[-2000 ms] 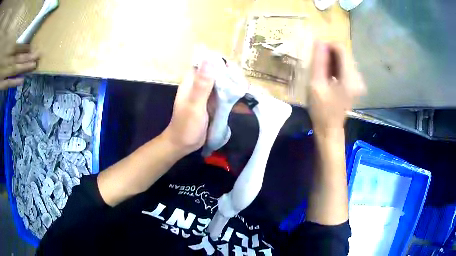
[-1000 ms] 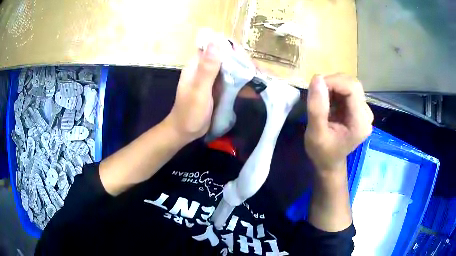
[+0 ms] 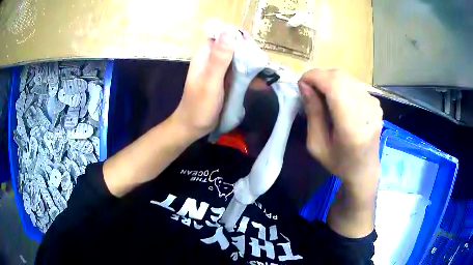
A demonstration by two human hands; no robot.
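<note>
My left hand (image 3: 205,85) grips a white-grey foot shell (image 3: 248,56) above the bench's front edge. A black ankle joint (image 3: 269,76) lies between it and a long pale lower leg (image 3: 267,155), which hangs down over the lap with its stepped end at the shirt. My right hand (image 3: 339,121) is beside the leg's upper end, thumb and forefinger pinched on a thin pale stick (image 3: 289,82) that points at the joint. The stick's tip is too blurred to make out. My left palm hides part of the foot shell.
The tan bench (image 3: 129,31) spans the top, with a brownish patch (image 3: 285,32) and pale sticks across it. A green-grey surface (image 3: 420,46) adjoins at right. A blue bin of grey pieces (image 3: 110,111) is at left. Another blue bin with white contents (image 3: 441,155) is at right.
My right hand has moved left from the brownish patch's side to the ankle joint. The view has shifted, and another hand and a pale leg piece at upper left are out of the picture.
</note>
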